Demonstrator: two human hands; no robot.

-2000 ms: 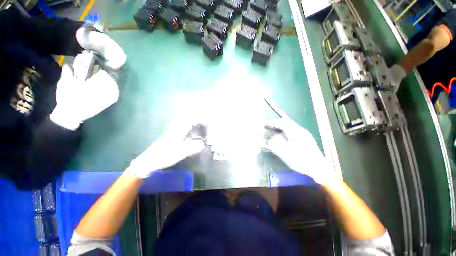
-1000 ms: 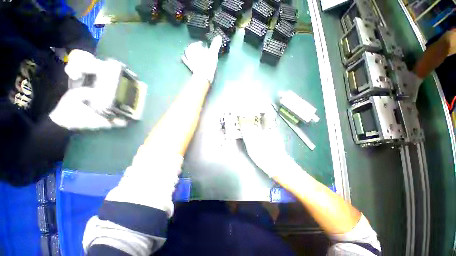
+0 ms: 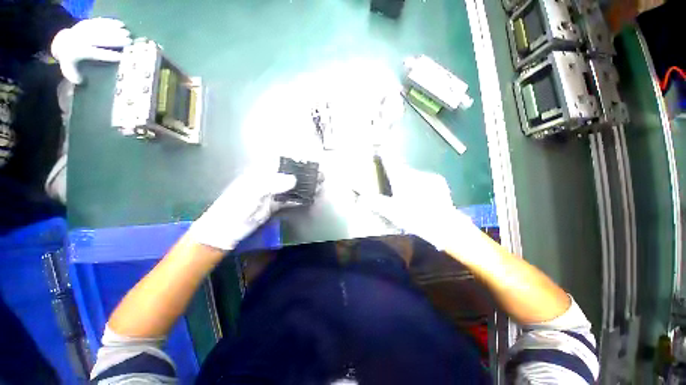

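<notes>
My left hand (image 3: pixel 244 204), in a white glove, holds a black ribbed block (image 3: pixel 299 180) near the bench's front edge. My right hand (image 3: pixel 417 201), also gloved, is at the right of the glare with its fingers around the near end of a washed-out metal piece. A narrow dark-green strip (image 3: pixel 383 176) shows beside its fingers; how it is gripped is hard to tell. Parts of a silver metal frame (image 3: pixel 322 124) show in the glare beyond my hands. Its outline is mostly hidden by the bright light.
An end plate with a green strip (image 3: pixel 438 83) and a long narrow silver tool (image 3: pixel 436 124) lie at right. An assembled unit (image 3: pixel 159 96) stands at left by another worker's gloved hand (image 3: pixel 92 45). Units sit on the conveyor (image 3: pixel 555 94). Blue bins (image 3: pixel 120 282) are at lower left.
My left hand has come back from the far block group with a black block. My right hand has moved nearer the front edge. The other worker's unit now stands on the bench; the view has shifted.
</notes>
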